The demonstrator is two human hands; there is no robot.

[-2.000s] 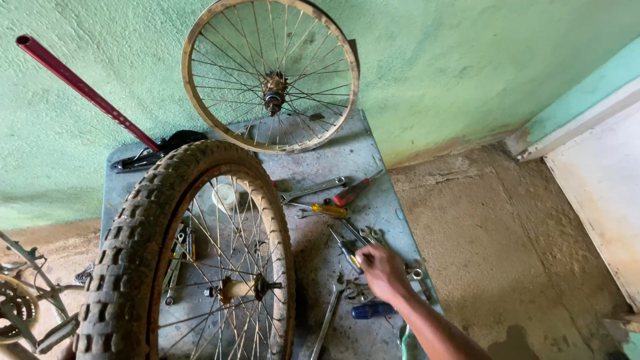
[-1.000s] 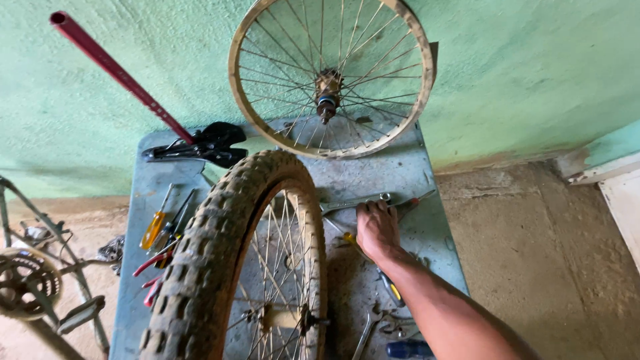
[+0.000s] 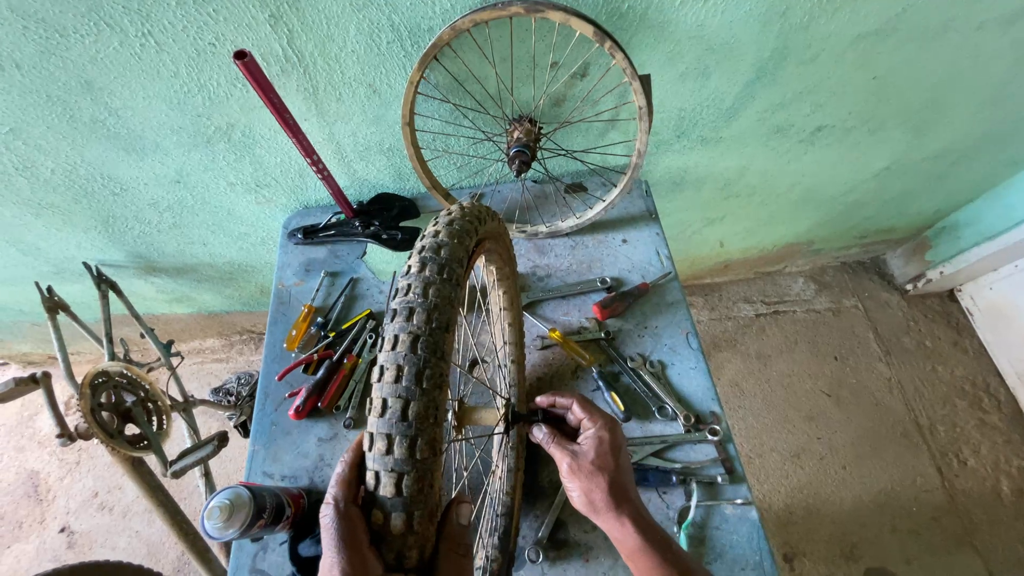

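A bicycle wheel with a muddy knobby tire (image 3: pixel 412 344) stands upright on the blue table (image 3: pixel 320 448). My left hand (image 3: pixel 392 512) grips the tire low down, thumb and fingers on either side of it. At the hub (image 3: pixel 478 416), the fingers of my right hand (image 3: pixel 580 452) are closed around a small dark part at the axle end; the fingers hide most of it. To the right of the wheel lie a red-handled screwdriver (image 3: pixel 620 301), a yellow-handled screwdriver (image 3: pixel 568 346) and several wrenches (image 3: pixel 656 388).
A bare wheel rim (image 3: pixel 410 120) leans on the green wall. A black saddle with a red seatpost (image 3: pixel 296 132) lies at the table's back left. Screwdrivers and pliers (image 3: pixel 320 384) lie left, near a spray can (image 3: pixel 252 510). A bicycle frame (image 3: pixel 152 320) stands on the floor.
My right hand has moved from the tools on the table to the wheel's hub and now grips a small dark part there. My left hand has come into view on the tire.
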